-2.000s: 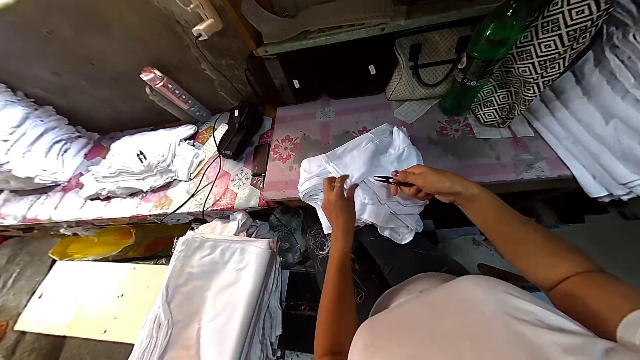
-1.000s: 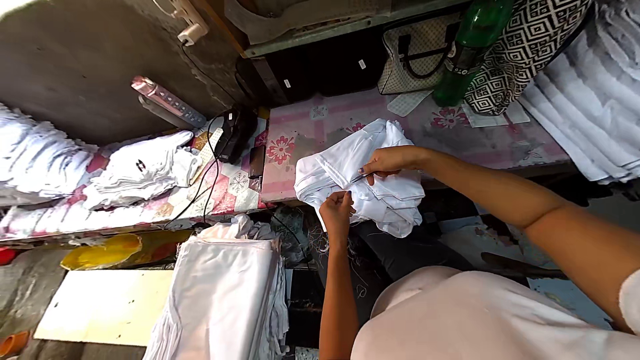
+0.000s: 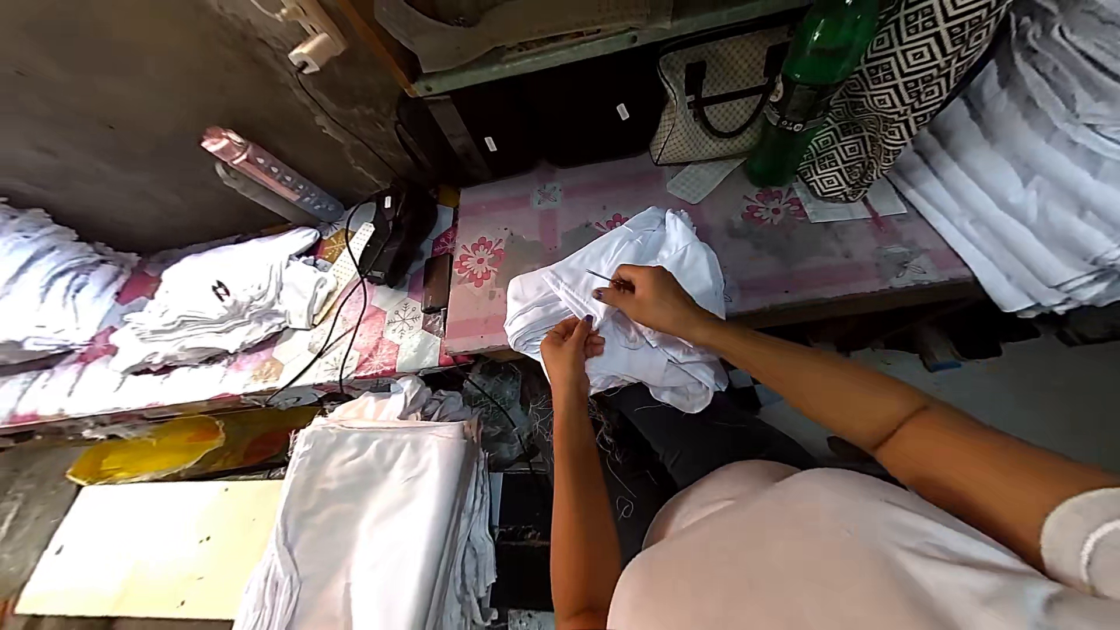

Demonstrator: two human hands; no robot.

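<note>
A bunched white cloth (image 3: 674,254) lies over the edge of the table and hangs toward my lap. My left hand (image 3: 570,348) pinches a fold of it near its lower left part, thumb against fingers. Above and to the right, my right hand (image 3: 649,300) holds a small dark pointed tool (image 3: 604,276), which looks like thread snips, with its tip pointing left over the cloth. Most of the tool is hidden in my fingers.
Folded white cloth (image 3: 376,516) is stacked at lower left, and more white garments (image 3: 219,293) lie on the left table. A green bottle (image 3: 814,87), a handbag (image 3: 713,96) and a patterned bag (image 3: 901,96) stand behind. White cloths (image 3: 1006,175) are piled at right.
The dark tool shows clearly in my right hand two seconds ago and is mostly covered one second ago; its tip shows again now. My left hand has moved lower on the cloth since the first frame.
</note>
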